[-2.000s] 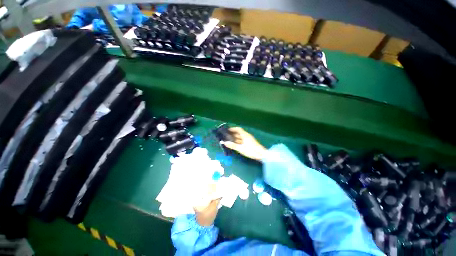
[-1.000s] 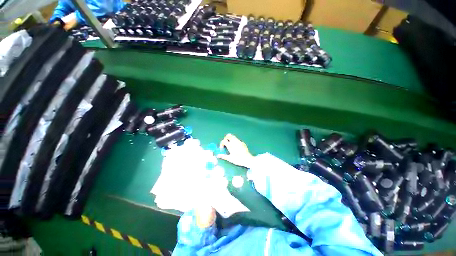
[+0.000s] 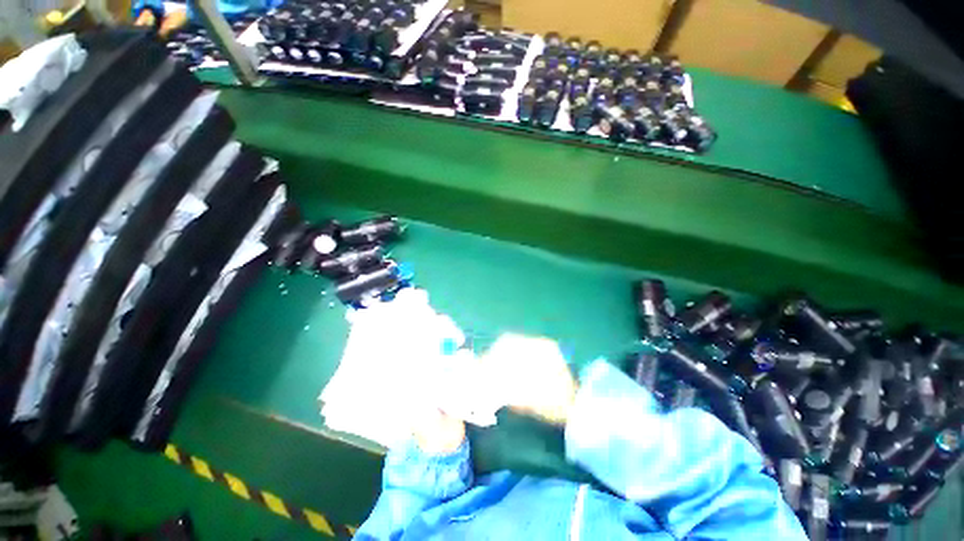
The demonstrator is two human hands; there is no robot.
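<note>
A bright white pile of sheets or pouches [image 3: 386, 365] lies on the green bench in front of me, overexposed so single pieces hardly show. My left hand [image 3: 436, 431] is at the pile's lower edge, partly washed out; its fingers and any hold cannot be made out. My right hand [image 3: 529, 375] is at the pile's right side, blurred and glaring white; whether it holds something cannot be told. A small blue disc [image 3: 450, 346] shows on the pile. A small group of black cylinders [image 3: 365, 259] lies behind the pile at the left.
A loose heap of black cylinders [image 3: 814, 402] lies at the right. Stacked black trays [image 3: 116, 232] lean at the left. Lined-up units [image 3: 613, 90] stand on the raised back level, with cartons [image 3: 740, 42] behind. Another person's blue sleeve [image 3: 227, 8] shows at the top left.
My right hand first left the black cylinder by the small left group, then moved down and right to the white pile's right side. My left hand has stayed at the pile's lower edge.
</note>
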